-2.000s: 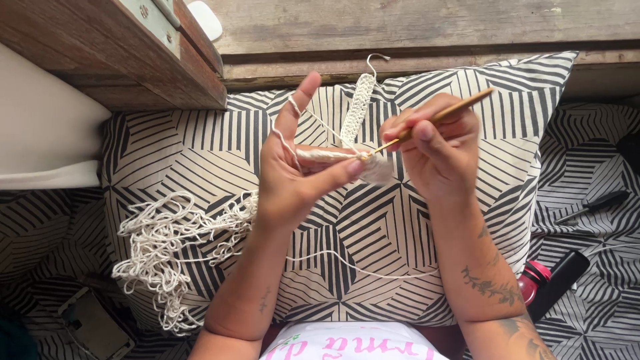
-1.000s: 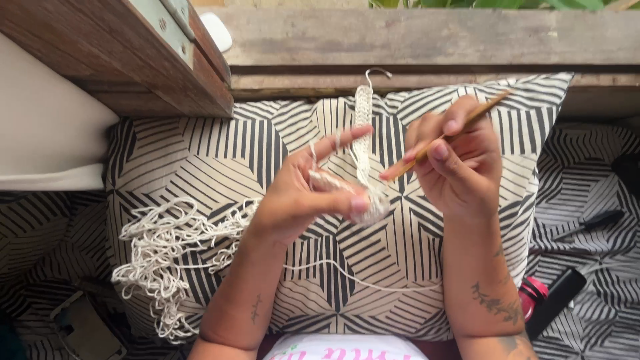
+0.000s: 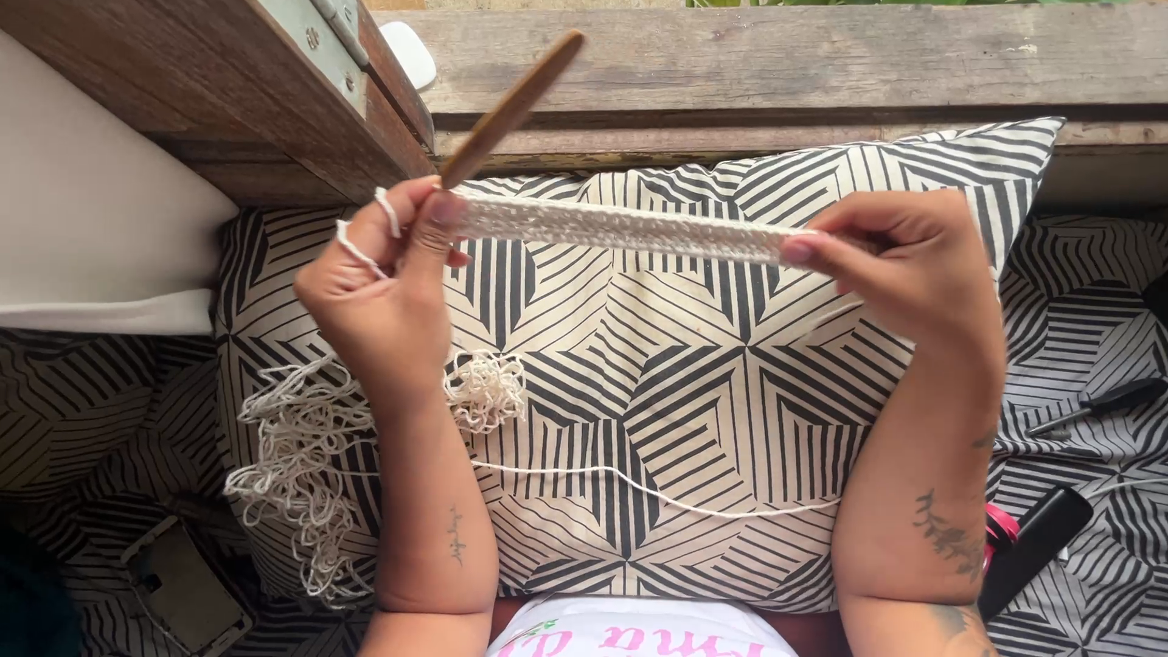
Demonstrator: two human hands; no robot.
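A narrow white crocheted strip (image 3: 620,228) is stretched almost level between my hands above the cushion. My left hand (image 3: 392,274) pinches its left end together with a crochet hook (image 3: 511,108), whose wooden handle points up and to the right; the hook's tip is hidden. White yarn loops around fingers of that hand. At the strip's other end, my right hand (image 3: 903,265) grips it between thumb and fingers. A loose heap of white yarn (image 3: 306,465) lies around my left forearm, and one strand runs right across the cushion.
Under my hands is a black-and-cream patterned cushion (image 3: 684,392). Beyond it runs a weathered wooden ledge (image 3: 776,59), with a wooden frame bearing a metal hinge (image 3: 319,41) at upper left. A black cylindrical object (image 3: 1036,547) and a dark-handled tool (image 3: 1104,401) lie at right.
The strip, which hung away from me over the cushion, is now stretched sideways. The hook has passed from my right hand to my left, and my right hand has taken the strip's end.
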